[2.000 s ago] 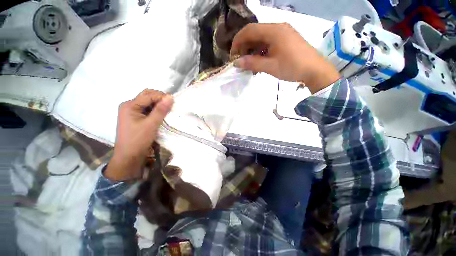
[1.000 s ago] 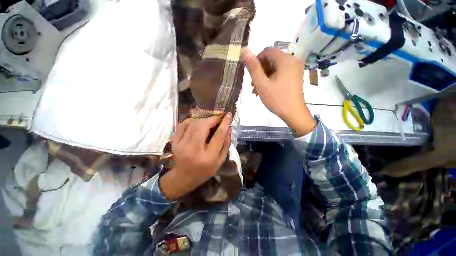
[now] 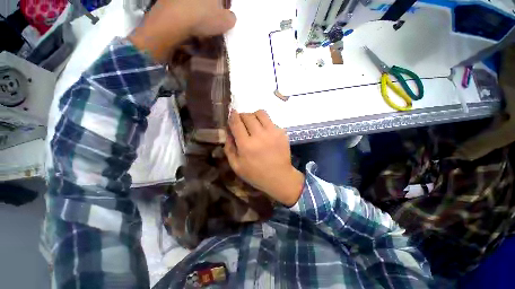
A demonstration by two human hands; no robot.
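Note:
The brown plaid shell (image 3: 206, 96) runs lengthwise along the table left of the needle area and bunches on my lap. My left hand (image 3: 183, 25) is at the top, closed on the upper part of the shell. My right hand (image 3: 262, 155) pinches the shell's right edge near the table's front edge; its fingertips are partly hidden by the fabric. White lining (image 3: 158, 144) shows left of the shell, partly covered by my left sleeve.
The sewing machine's needle area (image 3: 316, 42) is at the upper middle, with a small tan piece beside it. Scissors (image 3: 398, 87) with yellow and green handles lie right of it. A ruled strip (image 3: 350, 127) lines the front edge. Brown plaid pieces (image 3: 452, 192) are piled at lower right.
My left hand has moved from the lower part of the shell to its top. My right hand has come down to the edge near the table front. The view has shifted, and less white lining shows.

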